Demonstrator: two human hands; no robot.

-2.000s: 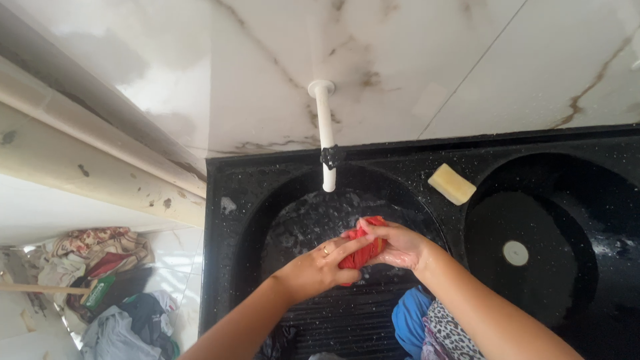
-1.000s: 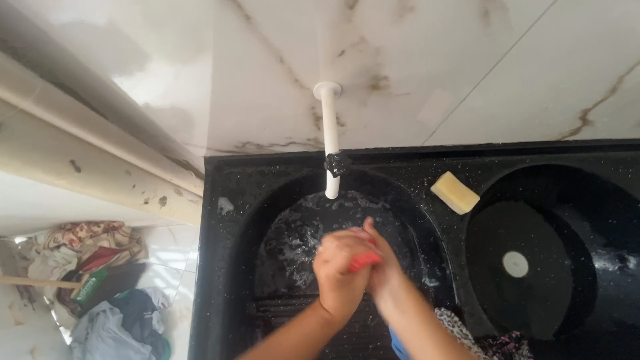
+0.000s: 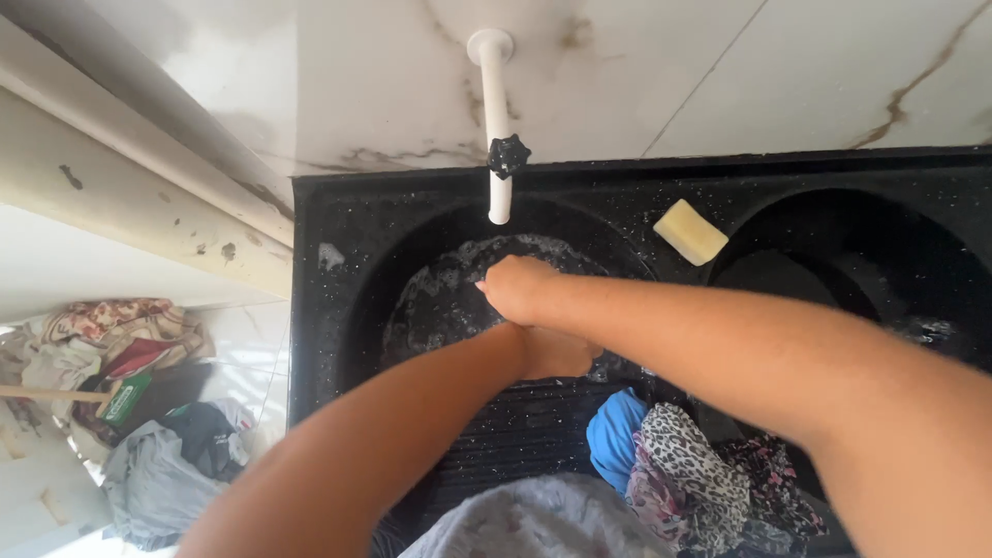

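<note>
My right hand is curled into a fist over the soapy water in the left basin of a black speckled double sink. Just below it, my left hand is also curled, its wrist crossing beneath my right hand. No cloth shows between them; whatever the fingers may hold is hidden. A white tap with a black knob comes out of the wall beyond my hands. A pale yellow bar of soap lies on the ledge between the basins.
Blue cloth and leopard-print cloth lie bundled at the sink's near side. Ribs of a washboard surface slope below my hands. On the floor at left are heaped clothes and a green-headed broom.
My hands were together on a red cloth, which no longer shows. They have turned over each other, and the wrists are now crossed.
</note>
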